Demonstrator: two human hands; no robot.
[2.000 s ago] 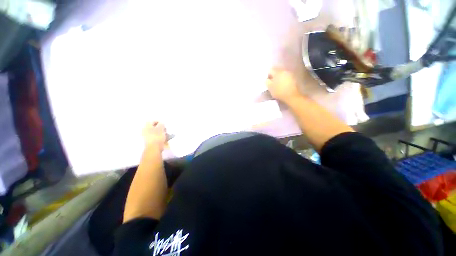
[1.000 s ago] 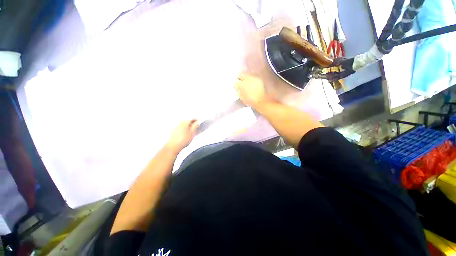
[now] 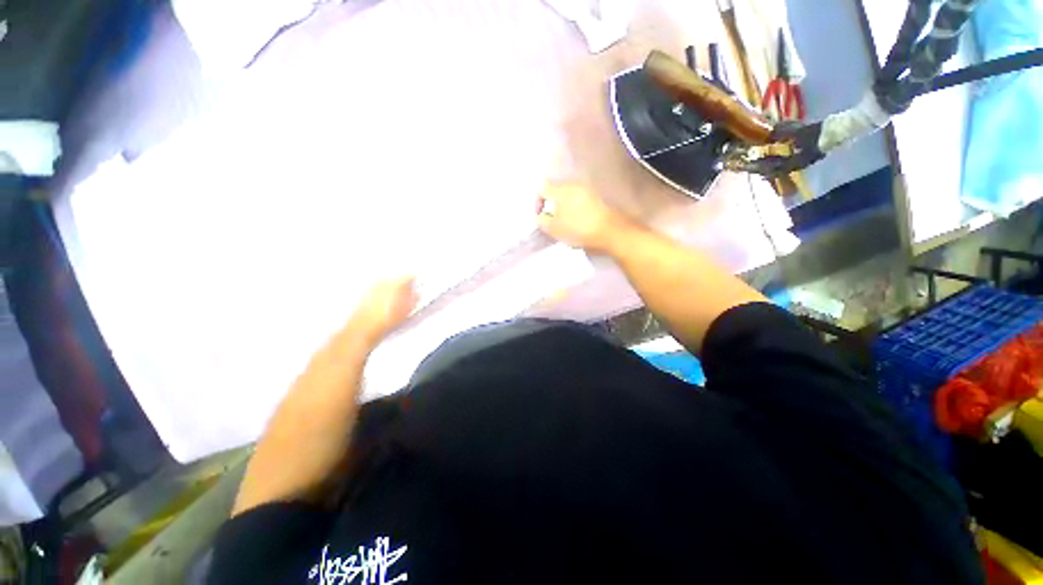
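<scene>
A broad white cloth panel lies flat on the pale lilac table, its surface glaring white. A narrow white strip lies along the table edge nearest me, with a thin dark gap between it and the panel. My left hand is at the panel's near edge; its fingers are blurred and washed out. My right hand is closed at the panel's near right corner, fingertips pinching the edge. The glare hides where the panel's edge runs under my hands.
The steam iron stands right of my right hand, its taped hose rising rightwards. Red-handled scissors and slim tools lie beyond it. White pieces lie at the far side. A blue basket with a red bag is lower right.
Since one second ago my left hand has moved left along the near edge, away from my right hand. My right hand stays at the corner. The view has shifted slightly.
</scene>
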